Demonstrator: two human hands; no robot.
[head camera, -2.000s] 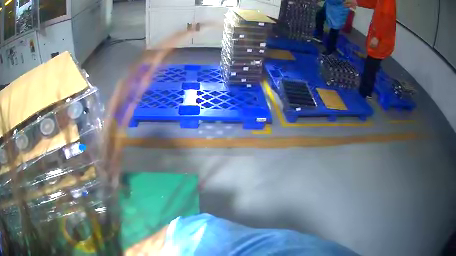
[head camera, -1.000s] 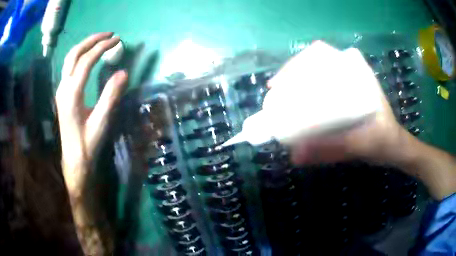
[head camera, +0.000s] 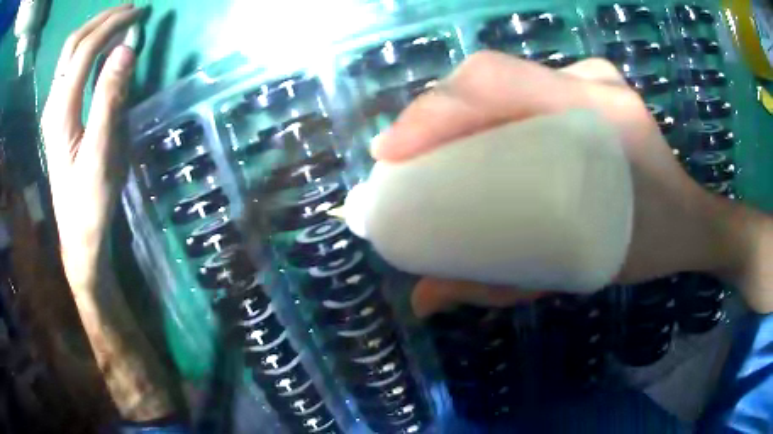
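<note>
My right hand (head camera: 508, 93) is wrapped around a milky white squeeze bottle (head camera: 500, 203). The bottle lies nearly level, its narrow tip pointing left at a small black round part (head camera: 322, 229) in the second row from the left. Whether the tip touches is unclear. Rows of these glossy black parts with bright metal centres sit in a clear plastic tray (head camera: 225, 153). My left hand (head camera: 80, 161) is at the left, beside the tray's left edge, fingers curled around a small white round thing (head camera: 131, 36) at the fingertips, partly hidden. I cannot tell if it is gripped.
The tray lies on a green mat (head camera: 191, 25). A slim white tube (head camera: 27, 30) lies at the top left. A yellow tape roll (head camera: 746, 38) is cut off at the top right, with a small yellow piece (head camera: 766, 98) below it. Bright glare covers the tray's back edge.
The view has gone from the floor and pallets to the bench, then closer to the tray. The bottle now shows its side more fully, its tip still at the second row. The left hand appears further left.
</note>
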